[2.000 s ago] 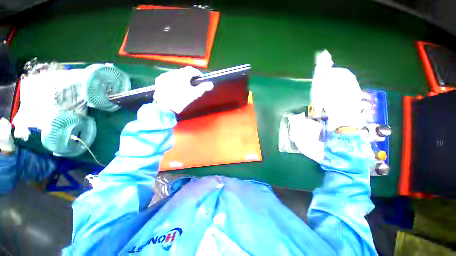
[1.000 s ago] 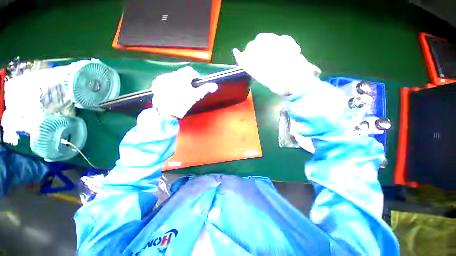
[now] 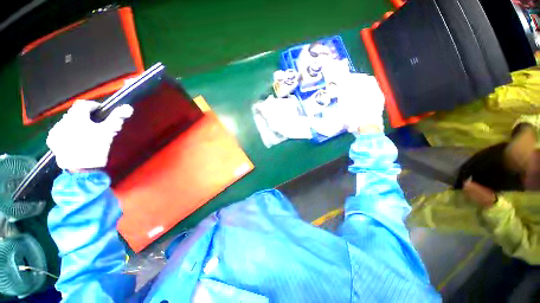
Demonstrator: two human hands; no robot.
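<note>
My left hand (image 3: 87,137), in a white glove, grips the long edge of a closed dark laptop (image 3: 137,84) and holds it tilted up on edge over the orange-red pad (image 3: 186,171). My right hand (image 3: 359,102), also white-gloved, is over the right side of the blue bin (image 3: 343,49). Glare hides its fingers, so I cannot tell whether it holds anything. Several small bottles (image 3: 314,71) with silvery tops stand in the bin. A crumpled white cloth or bag (image 3: 281,120) lies at the bin's left edge.
Another dark laptop (image 3: 77,62) lies on an orange-red tray at the upper left. Dark laptops (image 3: 411,62) are stacked at the right. Two pale teal fans (image 3: 22,260) stand at the left edge. A person in yellow (image 3: 518,228) is at the right, holding something dark.
The view has swung right, so the bench appears tilted and shifted left. My right hand has left the laptop's upper edge and moved to the blue bin. My left hand still holds the laptop.
</note>
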